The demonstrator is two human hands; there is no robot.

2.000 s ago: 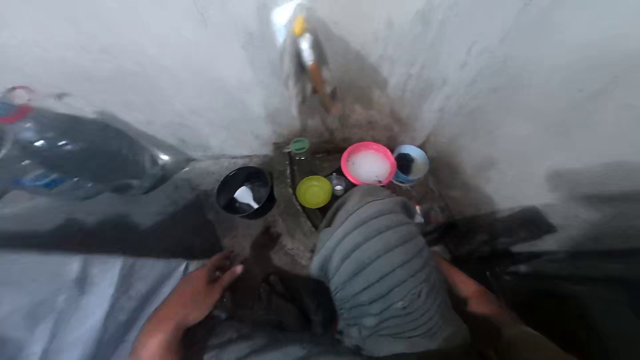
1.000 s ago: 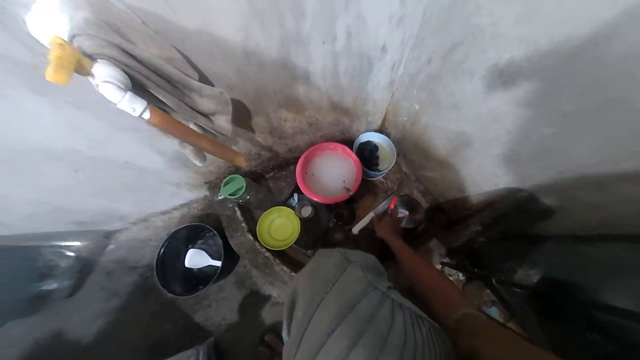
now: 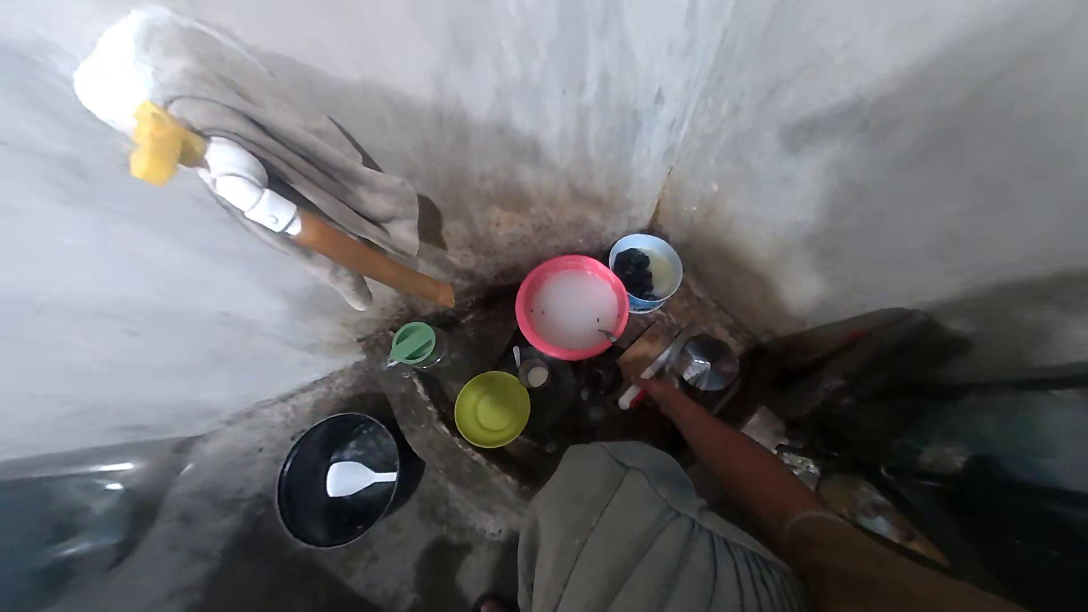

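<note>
My right hand (image 3: 650, 393) reaches down right of centre, beside a white-and-red handled item (image 3: 631, 396) and a brown board-like piece (image 3: 645, 350); whether it grips either is unclear. A shiny metal vessel (image 3: 705, 363) lies just right of it. Beyond the hand, a pink basin (image 3: 571, 308) holds cloudy whitish liquid, and a light blue bucket (image 3: 671, 270) beside it holds something dark. A yellow-green bowl (image 3: 492, 410) sits left of a small cup (image 3: 534, 373). Left of these is a green-lidded jug (image 3: 414, 342). My left hand is out of view.
A black bucket (image 3: 293, 510) with a white spatula-like scoop (image 3: 353, 479) in it stands at left. From the wall hang a grey cloth (image 3: 340, 187) and white pipe fittings with a yellow valve (image 3: 161, 144) and brown pipe (image 3: 370, 259). Dark clutter lies at right.
The left hand, seen two seconds ago at lower left, has gone out of view. My right hand has moved forward among the items right of the pink basin. The view has shifted strongly.
</note>
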